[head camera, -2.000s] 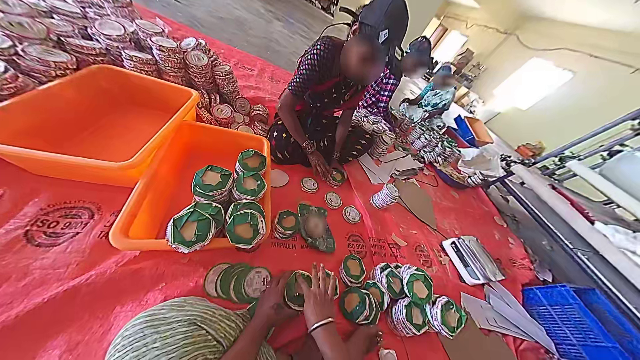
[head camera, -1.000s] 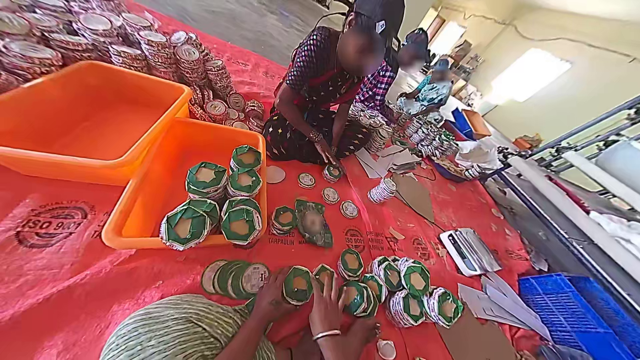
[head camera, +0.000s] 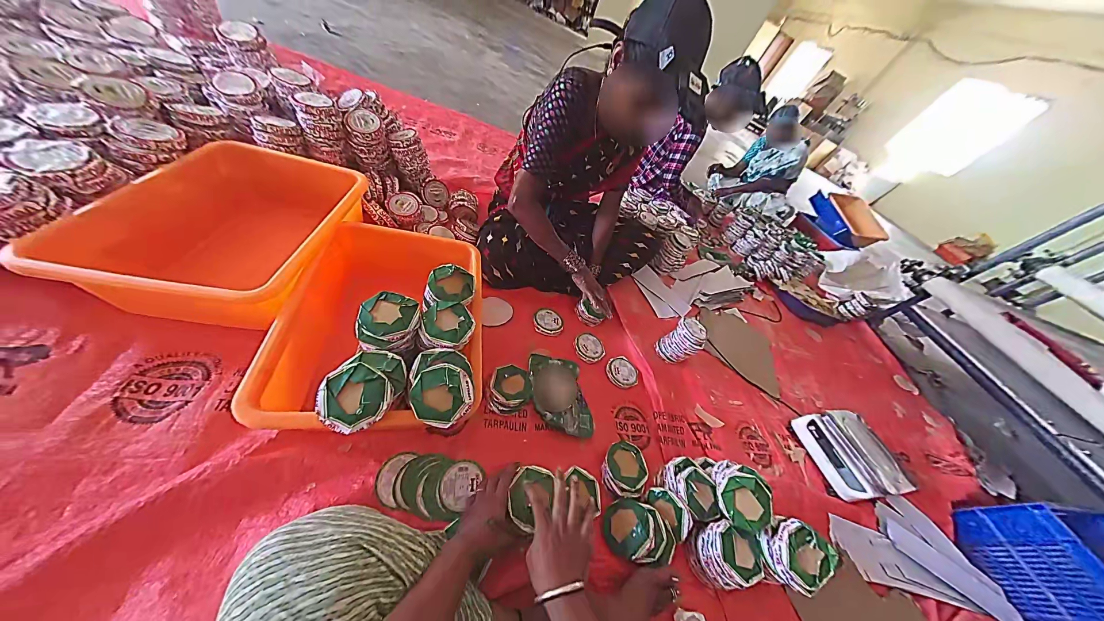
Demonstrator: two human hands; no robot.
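A round packet with green wrapping and a brown centre stands at the lower middle. My left hand holds its left side, and my right hand, with a metal bangle at the wrist, lies over its right side with fingers spread. A similar green packet shows just behind the right fingers. Left of my hands, round labelled discs with green edges lie overlapped. To the right sit several green-and-white wrapped packets in a cluster. The undersides of my fingers are hidden.
Two orange tubs stand at the left; the nearer holds several wrapped packets. Stacked discs lie behind. A co-worker sits across, a hand on a packet. A scale, grey sheets and a blue crate lie right.
Since two seconds ago, my right hand has moved off and back onto the packet beside my left hand. A second green packet now shows by the right fingers.
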